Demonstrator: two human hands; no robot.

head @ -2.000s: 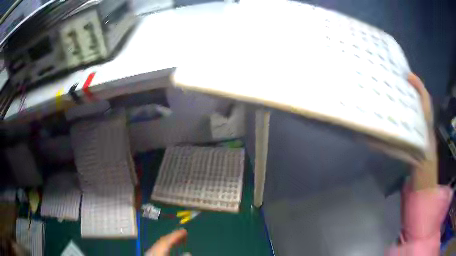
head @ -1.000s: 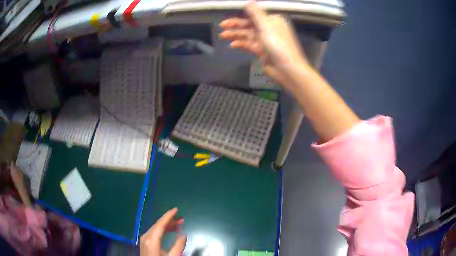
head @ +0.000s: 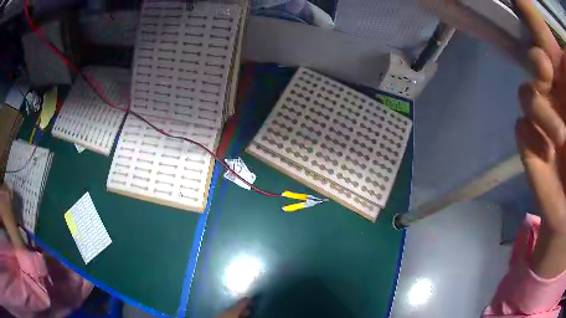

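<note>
My right hand [head: 543, 109] is at the right edge beside the white shelf's blurred end, fingers apart, with nothing visible in it; whether it touches the shelf is unclear. My left hand [head: 237, 308] is mostly cut off at the bottom edge, blurred, over the green mat. Nearest in front, a stack of white foam trays [head: 335, 140] with rows of dumbbell-shaped places lies tilted on the mat. Yellow-handled pliers [head: 301, 200] lie open below it. A thin red cable [head: 186, 140] runs to their handles, past a crumpled white tag [head: 239, 173].
A tall tray stack [head: 167, 166] leans left of centre. Further left are a smaller tray [head: 93, 118], a label sheet [head: 88, 227] with a yellow strip, and a neighbour's pink sleeve [head: 31, 273]. A round metal post [head: 462, 191] stands at the mat's right edge. A green tag [head: 395, 104] lies behind the trays.
The view has shifted down from the shelf. The large tray that my right hand held is on the shelf, and that hand has let go. My left hand has sunk mostly out of the picture.
</note>
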